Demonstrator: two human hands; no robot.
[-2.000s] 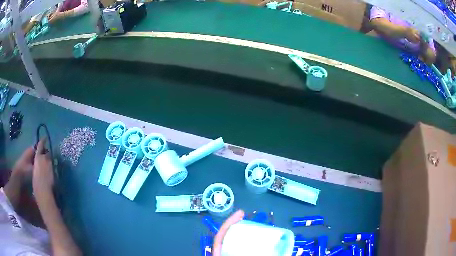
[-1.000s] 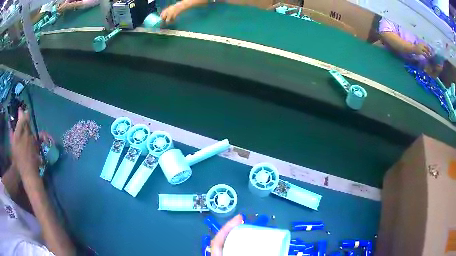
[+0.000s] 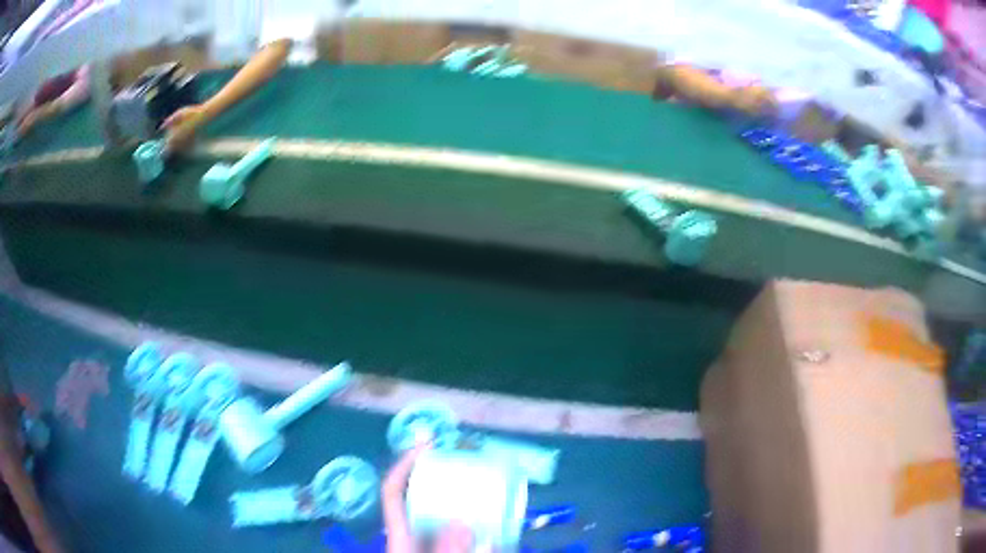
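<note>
My left hand [image 3: 398, 506] is at the bottom centre, cut off by the picture's edge. Its fingers are around the drum head of a light turquoise fan body [image 3: 470, 491], which looks overexposed and blurred. A fingertip also shows low on the drum; I cannot tell which hand it belongs to. My right hand is not otherwise visible. An open fan half [image 3: 422, 423] lies partly behind the held drum, and another open fan half [image 3: 346, 488] lies to its left. Blue battery cells [image 3: 662, 538] lie to the right and beneath.
Several open fan halves [image 3: 162, 448] and a whole fan [image 3: 252, 434] lie at left, near a screw heap [image 3: 81, 391]. A neighbour's arm [image 3: 24, 497] is at the left edge. The belt [image 3: 357, 297] carries fans. A large carton [image 3: 843, 432] stands at right.
The view has swung up and right, so the bench things sit lower and further left. My hand still holds the fan body. Across the belt, a person's hand has brought a fan down to the belt.
</note>
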